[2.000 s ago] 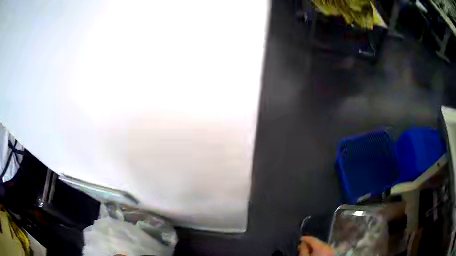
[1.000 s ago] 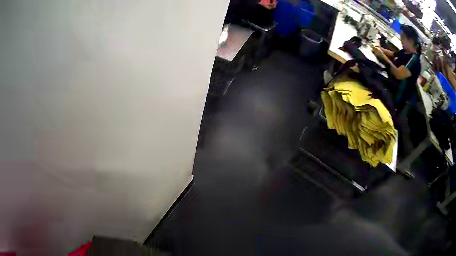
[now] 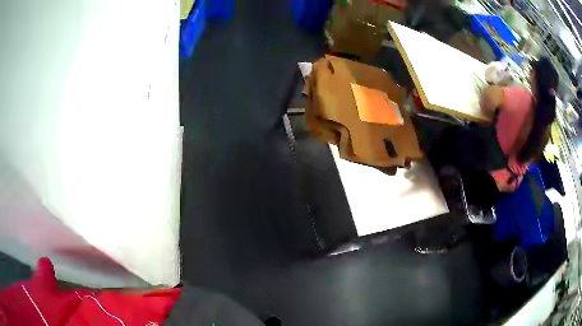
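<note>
No hand of mine can be made out in the head view. What lies nearest in front of me is a large white table (image 3: 115,140) on the left, its right edge running down the picture. Red cloth (image 3: 115,305) with thin pale threads lies at the bottom left, with a dark grey piece (image 3: 210,311) beside it. Further off, a stack of brown-tan panels (image 3: 364,137) lies on a small white table (image 3: 389,204). An orange sheet (image 3: 376,105) and a small black piece (image 3: 390,148) are on top of the stack.
A person in a pink top (image 3: 515,118) sits at the right by another white table (image 3: 437,73). A stool (image 3: 478,207), a round bin (image 3: 517,264) and blue material (image 3: 526,207) are near them. A brown box (image 3: 362,28) stands behind the stack. Dark floor (image 3: 242,191) lies between the tables.
The view has swung past the yellow stack to the brown-tan stack and a person in pink. More red cloth shows at the bottom left. The hand seen two seconds ago is out of sight.
</note>
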